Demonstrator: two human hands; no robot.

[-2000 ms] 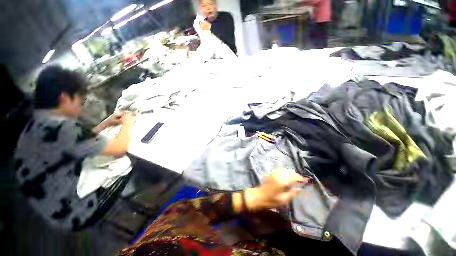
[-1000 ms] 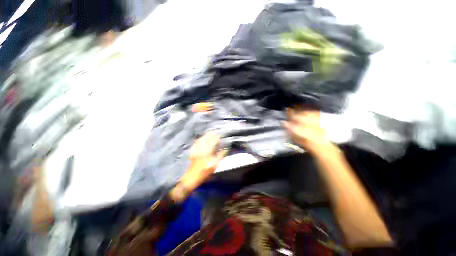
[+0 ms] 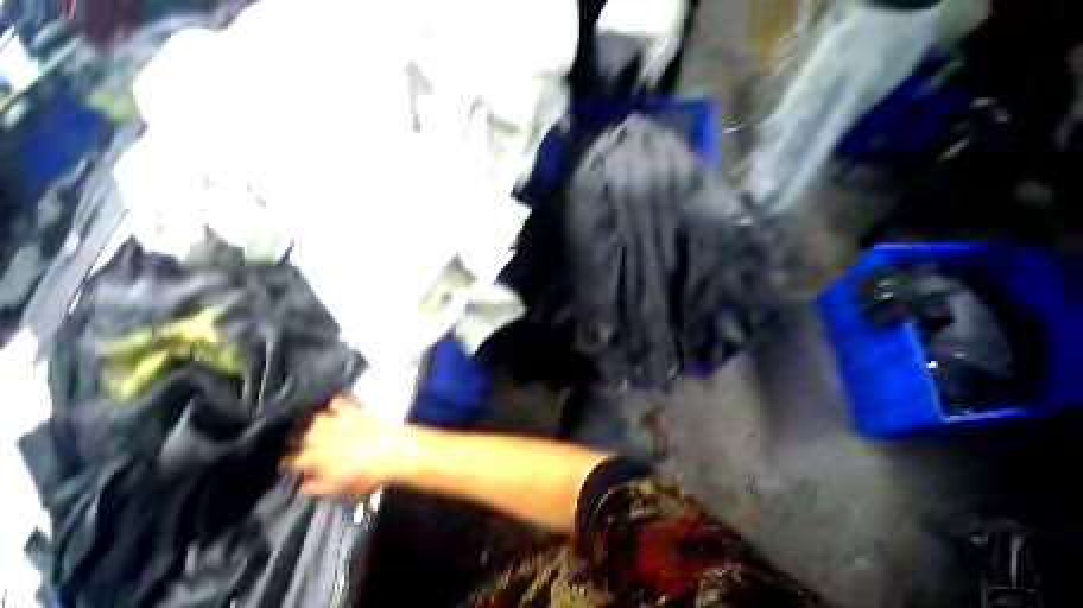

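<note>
A heap of dark grey garments [image 3: 154,475] lies at the left of the head view, with a yellow-green cloth [image 3: 178,350] on top. My right hand [image 3: 344,451] is at the heap's right edge, its fingers over the dark cloth. The hand is blurred, so I cannot tell whether it grips cloth or holds a tool. My bare right forearm reaches in from the lower right. My left hand is out of the picture.
Overexposed white cloth [image 3: 356,154] spreads beyond the heap. A draped grey garment bundle [image 3: 653,238] is right of the table. A blue bin [image 3: 867,356] with dark and grey items stands on the grey floor [image 3: 772,475].
The view has swung right, so the heap now shows at the left and the floor and blue bin have appeared. My left hand has left the picture; my right hand stays by the dark garments.
</note>
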